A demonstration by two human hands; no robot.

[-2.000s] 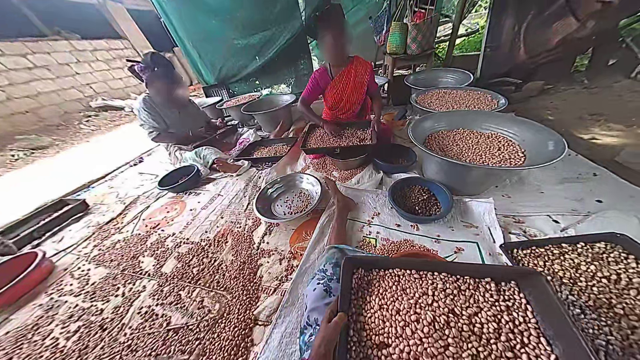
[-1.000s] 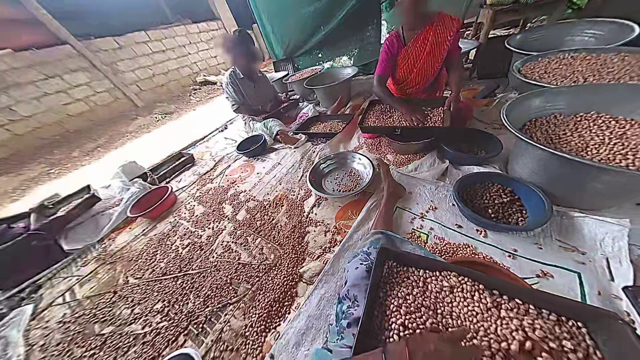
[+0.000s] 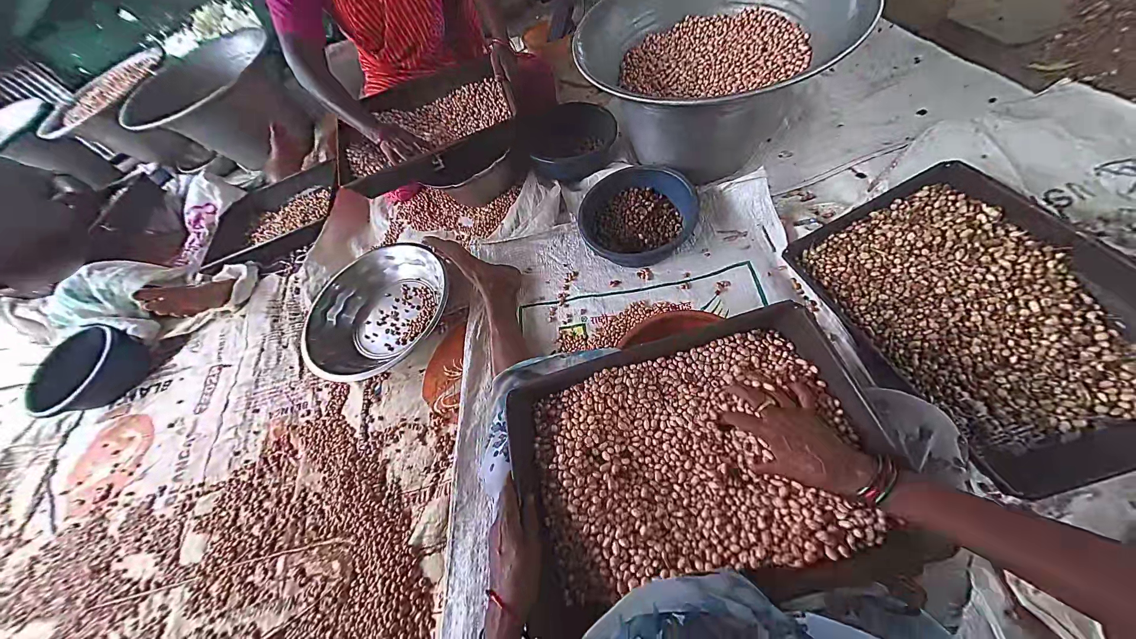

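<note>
A dark rectangular tray (image 3: 524, 444) full of pinkish-brown nuts or seeds (image 3: 657, 453) rests over my lap. My right hand (image 3: 790, 435), with bangles at the wrist, lies palm down on them, fingers spread, holding nothing I can make out. At the tray's left side is my left hand (image 3: 515, 550), against the outer wall; its fingers are mostly hidden. Beyond the tray's far edge, part of an orange-red bowl (image 3: 666, 326) shows among loose nuts. Right of it lies a second dark tray (image 3: 1096, 275) of paler, yellowish-brown nuts (image 3: 967, 302).
Near my foot (image 3: 497, 293) stand a steel bowl (image 3: 346, 333) and a blue bowl (image 3: 639, 257) of darker nuts. A large metal tub (image 3: 701, 133) stands behind. A co-worker's hand (image 3: 399, 144) is in another tray. Nuts (image 3: 328, 497) cover sacking at left; a black bowl (image 3: 89, 368) stands there.
My right hand now lies on the nuts further right in the tray; a second ago it was at the near edge. The view has turned down and to the right.
</note>
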